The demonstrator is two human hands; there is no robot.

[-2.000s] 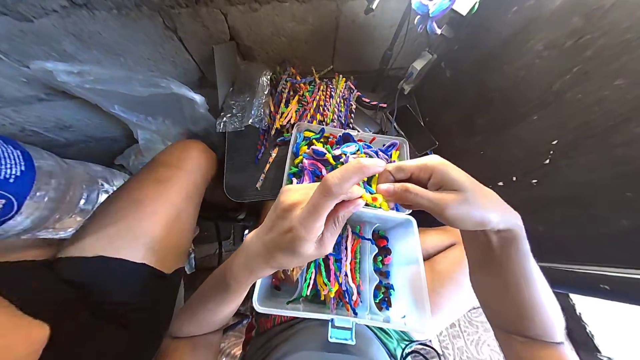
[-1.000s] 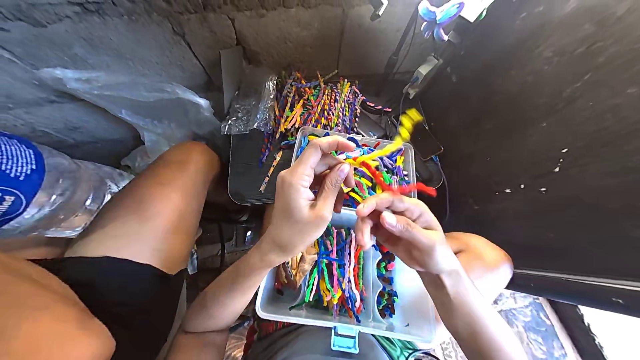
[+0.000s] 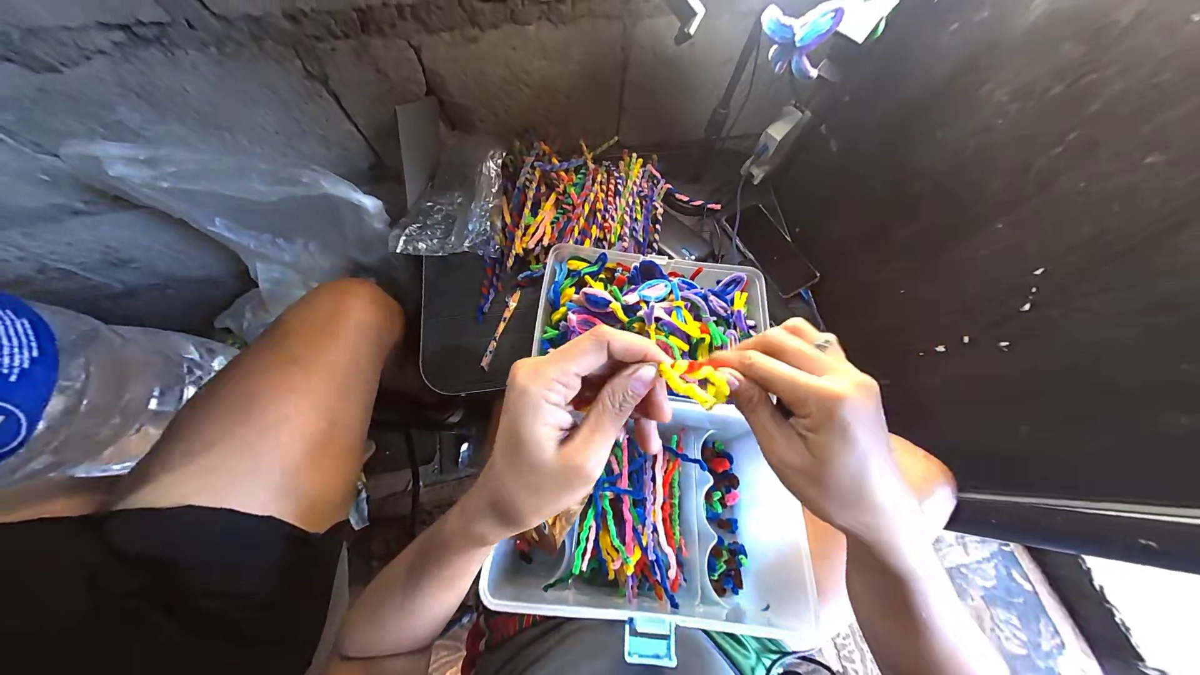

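Between my fingertips is a small twisted piece of yellow and red pipe cleaner (image 3: 696, 382). My left hand (image 3: 586, 422) pinches its left end between thumb and forefinger, and my right hand (image 3: 811, 412) grips its right end. Both hands are above a clear plastic compartment box (image 3: 773, 572) on my lap. One compartment holds twisted pipe-cleaner strips (image 3: 637, 534) in several colours; a narrower one holds small dark multicoloured pieces (image 3: 724, 534). Behind the hands, the box's other half is filled with colourful looped pipe-cleaner pieces (image 3: 656, 291), partly hidden by my fingers.
A heap of striped twisted pipe cleaners (image 3: 581, 202) lies behind the box, beside clear plastic packaging (image 3: 455, 202). A large plastic bottle (image 3: 112, 394) is at the left. A dark panel (image 3: 1012, 281) stands at the right, with a white plug or adapter (image 3: 778, 141) and cable near it.
My hands have come closer together. The yellow and red ends that stuck out a second ago are now gathered in a compact twist between my fingers.
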